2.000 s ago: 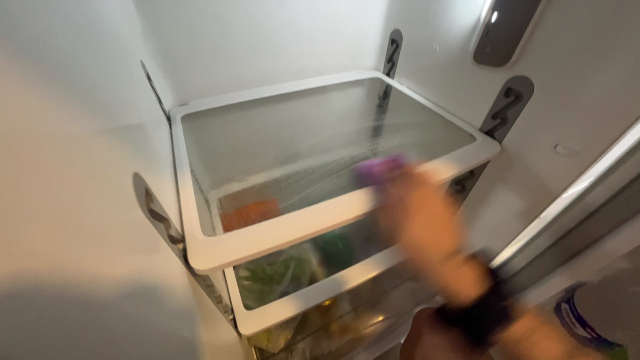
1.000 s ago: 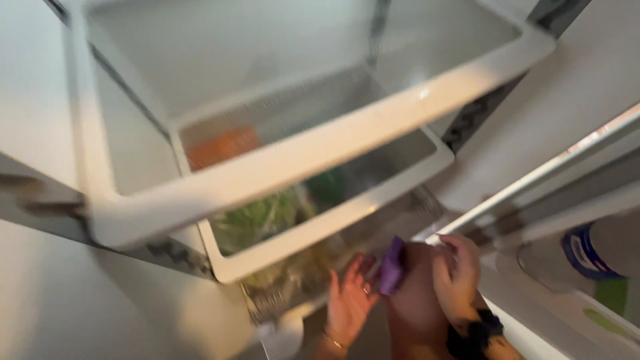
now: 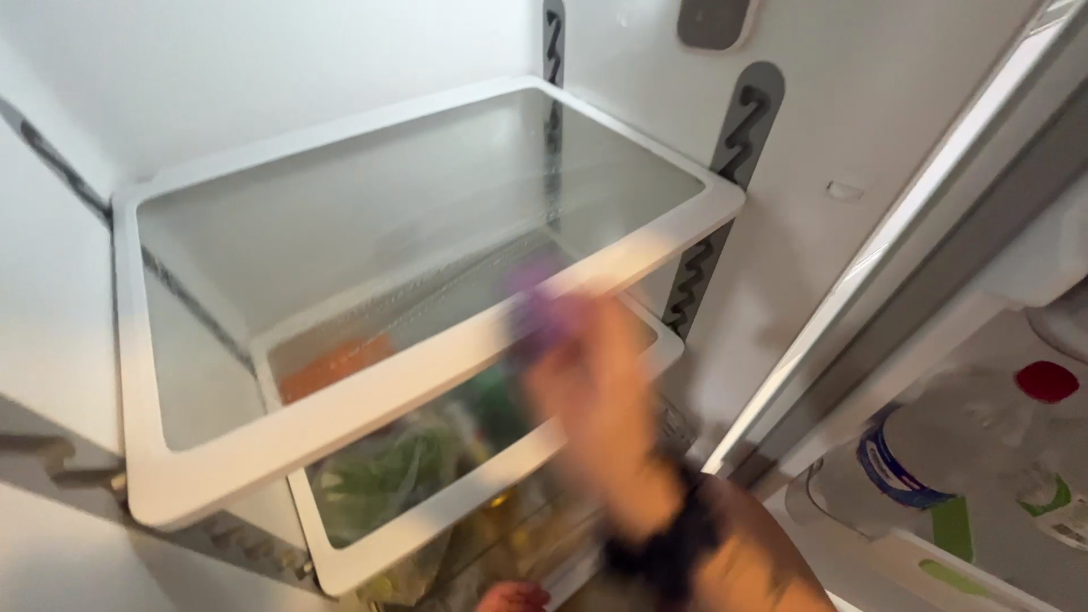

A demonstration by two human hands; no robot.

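My right hand (image 3: 595, 382), blurred and with a dark band at the wrist, is closed on a purple cloth (image 3: 544, 310). The cloth is at the front rim of the upper refrigerator shelf (image 3: 408, 374), which has a glass panel in a white frame. Only some fingers of my left hand (image 3: 512, 597) show at the bottom edge, below the lower shelf (image 3: 442, 518); whether they hold anything is hidden.
Bagged green vegetables (image 3: 387, 472) and an orange item (image 3: 336, 367) show through the shelves. Slotted shelf supports (image 3: 748, 127) line the walls. At the right, the door holds a clear plastic bottle (image 3: 943, 442) with a red cap.
One second ago both hands were low, in front of the lower shelf, with the purple cloth between them. My right hand is now up at the upper shelf's front rim with the cloth.
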